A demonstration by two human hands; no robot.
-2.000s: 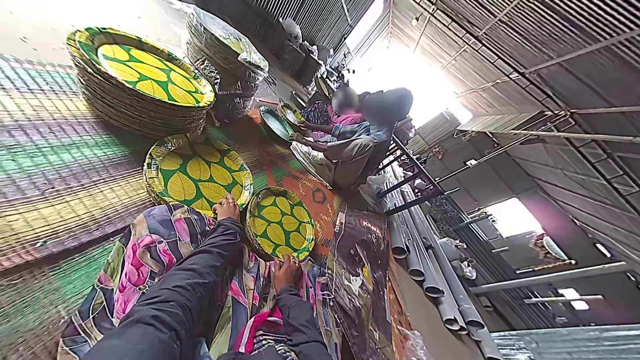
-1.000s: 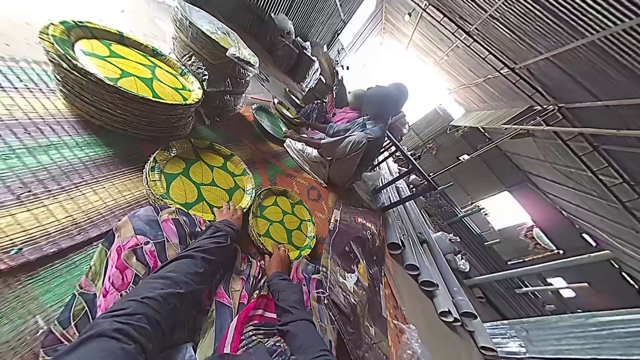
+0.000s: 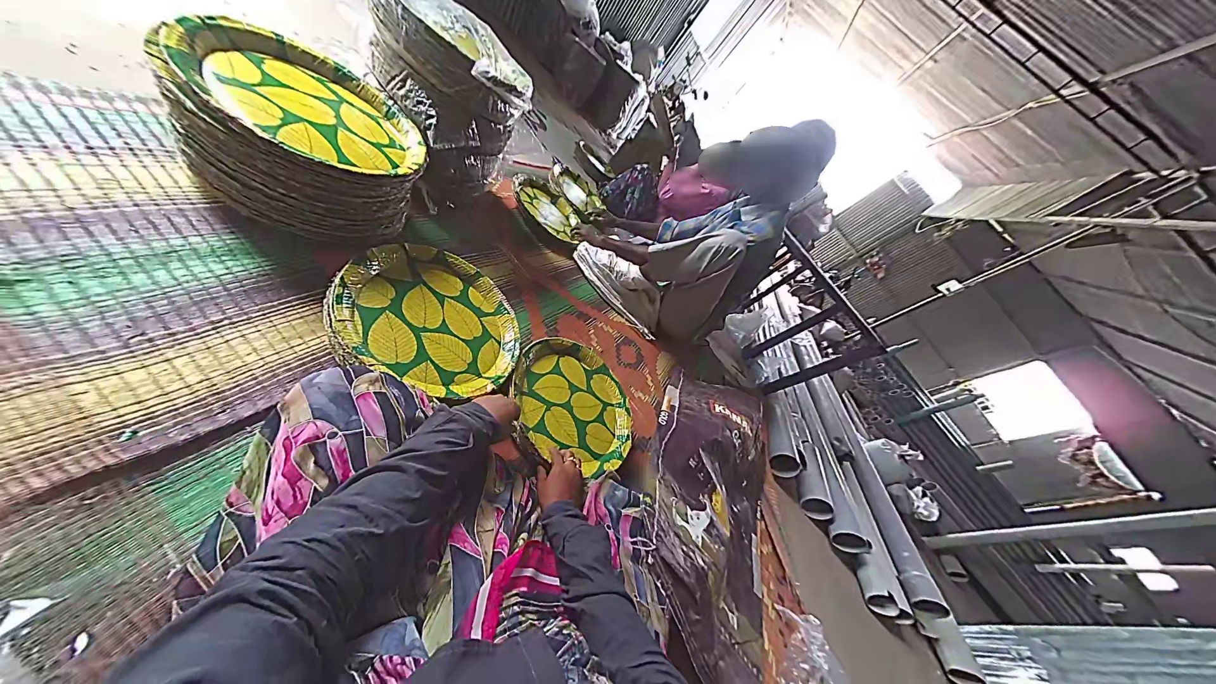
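A round paper plate with yellow leaves on green lies close to my lap, apparently on a stack. My left hand holds its left rim, fingers partly hidden at the edge. On the near rim, my right hand grips with bent fingers; a ring shows. Beside it, touching or nearly so, a larger plate of the same pattern tops a low stack. Farther left stands a tall stack of large leaf-patterned plates.
A plastic-wrapped stack stands behind. A person sits ahead, handling patterned plates. A printed plastic sheet lies right of my lap, beside grey pipes and a black metal frame. A striped woven mat covers the floor.
My left hand has shifted from the larger plate's rim toward the smaller plate's left rim. My right hand stays at the near rim. The other person's patterned plates now show more of their faces.
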